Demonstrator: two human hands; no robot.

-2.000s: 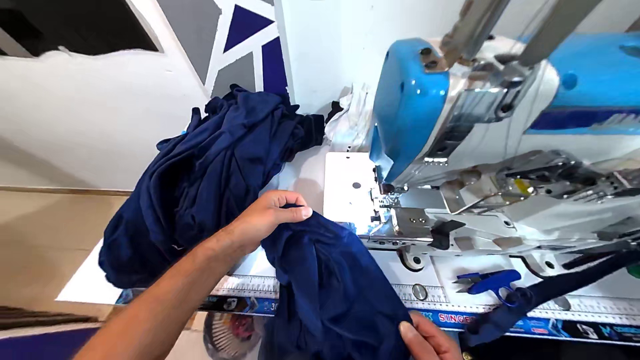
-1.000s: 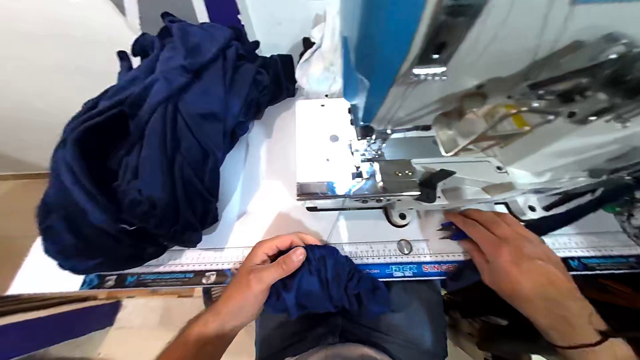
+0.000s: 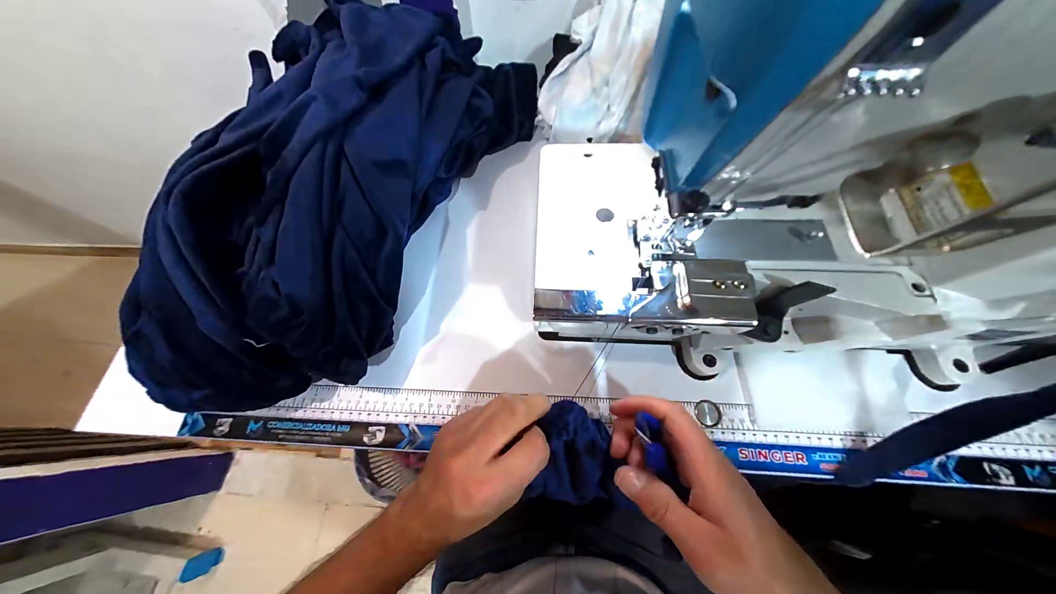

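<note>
My left hand (image 3: 487, 466) grips a bunched piece of navy blue fabric (image 3: 573, 450) at the table's front edge. Held in my right hand (image 3: 685, 487), just right of that fabric, is a small blue-handled tool (image 3: 652, 445) that looks like thread snips; its blades are mostly hidden. Thin threads run from the fabric up to the needle area of an overlock sewing machine (image 3: 714, 293). A large heap of navy fabric (image 3: 330, 190) lies on the table to the left of the machine.
A measuring tape strip (image 3: 371, 400) runs along the table's front edge, with a coin-like metal disc (image 3: 708, 413) on it. A dark cloth strip (image 3: 949, 429) hangs over the edge at right. White cloth (image 3: 602, 70) lies behind the machine plate. A basket (image 3: 384, 474) stands below the table.
My right hand has come left from beside the machine's base, bringing the blue tool to the fabric. Two seconds ago both hands held the fabric spread near the machine plate. The view has shifted downward.
</note>
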